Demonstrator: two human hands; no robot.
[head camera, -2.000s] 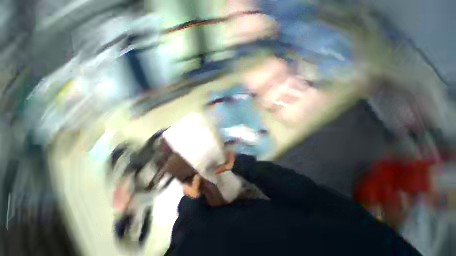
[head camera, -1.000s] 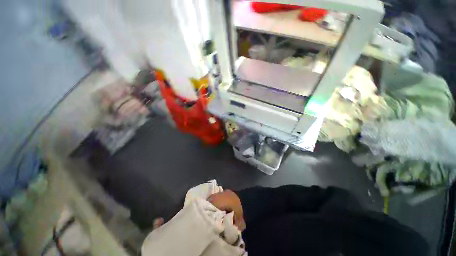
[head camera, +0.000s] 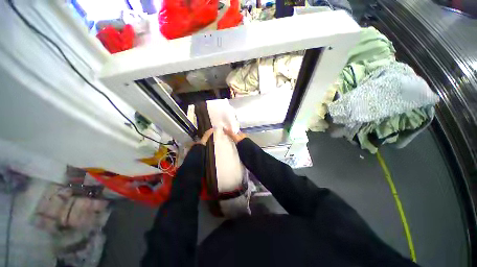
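Note:
A long bundle of folded cream and dark brown knit panels (head camera: 226, 161) lies partly inside the window of the white arch machine (head camera: 230, 44), near the left upright. Its near end sticks out towards me, with a dark band across it. My left hand (head camera: 205, 137) holds the bundle's brown left side. My right hand (head camera: 233, 134) presses on its cream right side, fingers partly seen. The far end rests on the machine's pale surface beyond the frame.
Red plastic bags (head camera: 188, 18) lie behind the machine, and another red bag (head camera: 141, 186) hangs at lower left. A black cable (head camera: 78, 78) runs down the left. Green and grey fabric heaps (head camera: 384, 107) lie at right, beside a yellow floor line (head camera: 395, 195).
The machine now stands directly in front of me. The bundle has moved from low in the view into the machine's window, and both hands are now on it.

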